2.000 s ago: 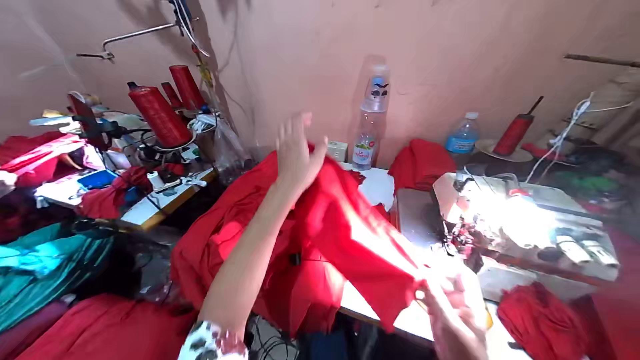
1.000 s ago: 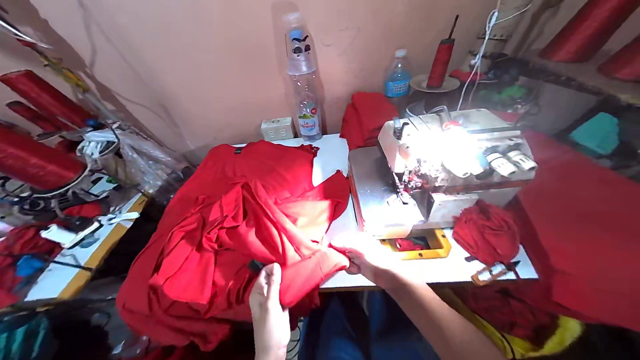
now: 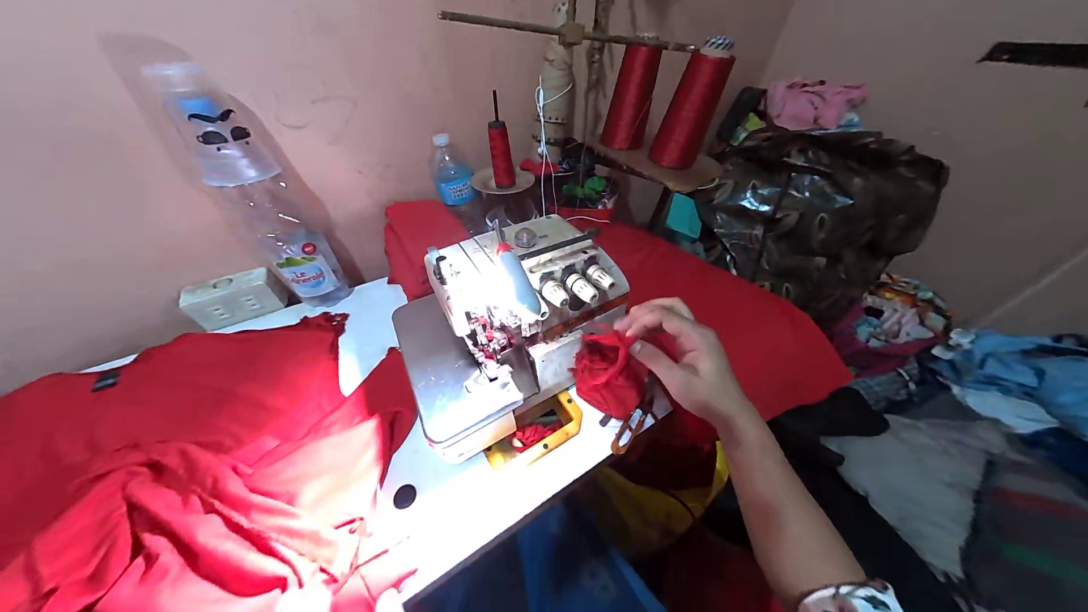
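My right hand pinches the top edge of a rolled bundle of red fabric, which stands at the table's edge to the right of an overlock sewing machine. At the bottom of the view my left hand shows only in part, washed out by bright light, at the heap of red cloth; its grip is unclear. That heap covers the left of the white table. Beside the bundle lies a small brown-handled tool. A yellow tray sits in front of the machine.
A plastic bottle with a cup on top stands by a power socket box. Behind the machine are a blue-labelled bottle and red thread cones. Red fabric spreads to the right, near piled clothes.
My right hand has left the red cloth heap and moved right to the rolled bundle, now pinching it. The view has swung to the right.
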